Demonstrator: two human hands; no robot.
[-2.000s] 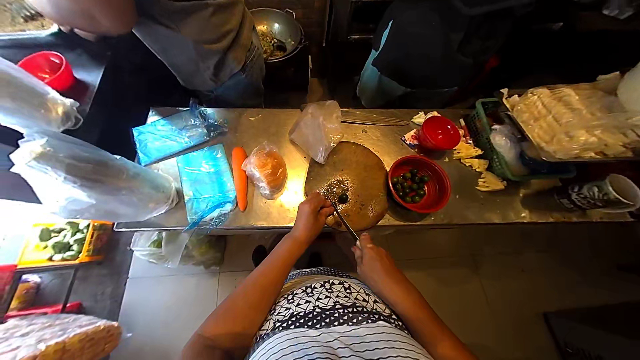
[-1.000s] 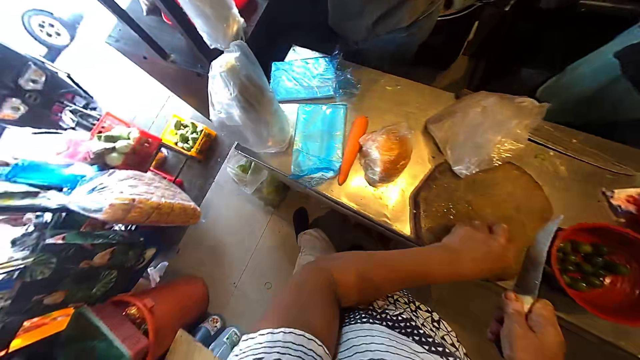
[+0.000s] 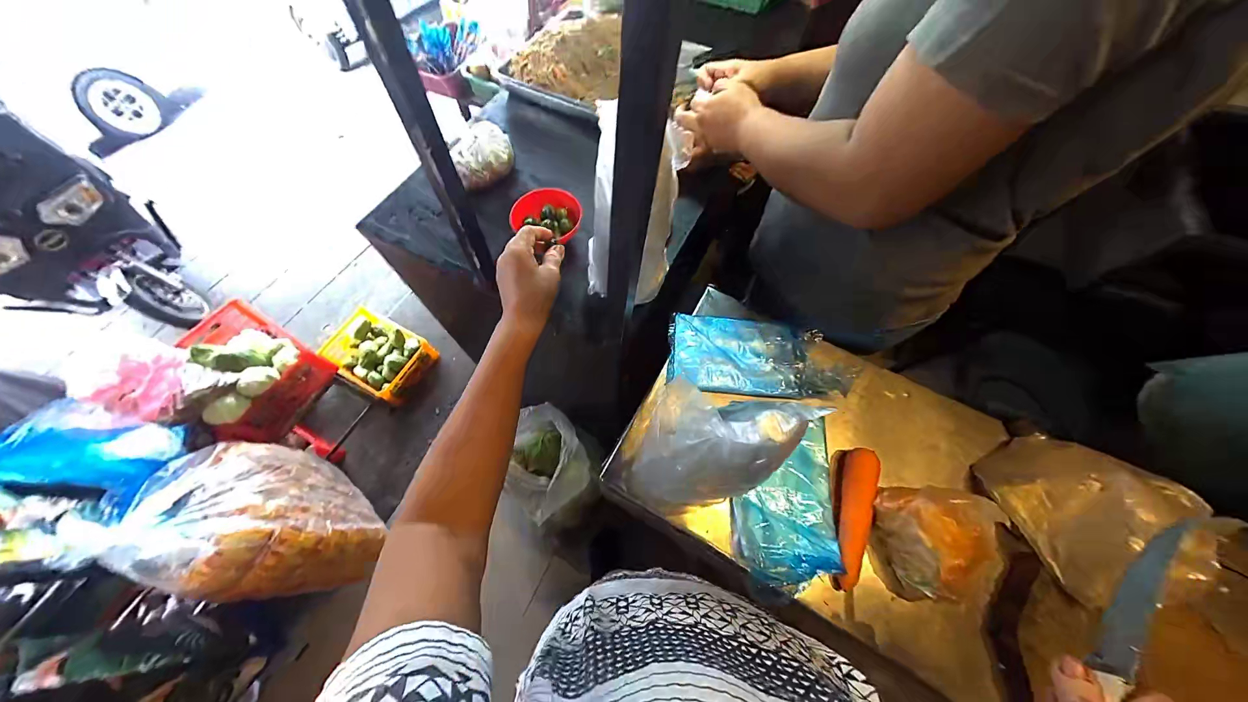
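My left hand [image 3: 529, 276] reaches out to the near rim of a small red bowl [image 3: 518, 211] with several small dark green fruits [image 3: 552, 221] inside. Its fingertips are curled together around something small and dark, partly hidden. At the bottom right corner my right hand [image 3: 1080, 680], mostly cut off by the frame, grips a knife [image 3: 1139, 593] with its broad blade pointing up over the round chopping board [image 3: 1185, 648]. A carrot [image 3: 856, 515] lies beside a plastic-wrapped orange food item [image 3: 933, 542] on the metal table [image 3: 941, 419].
A person [image 3: 877, 146] works with both hands at the dark counter [image 3: 554, 146]. Black posts [image 3: 636, 146] stand beside the bowl. Blue plastic packs [image 3: 736, 356] and a clear bag [image 3: 717, 444] lie on the metal table. Vegetable crates [image 3: 390, 385] stand at the left.
My left hand has moved from the chopping board to the small red bowl on the dark counter. The knife stays in my right hand. The view has swung left.
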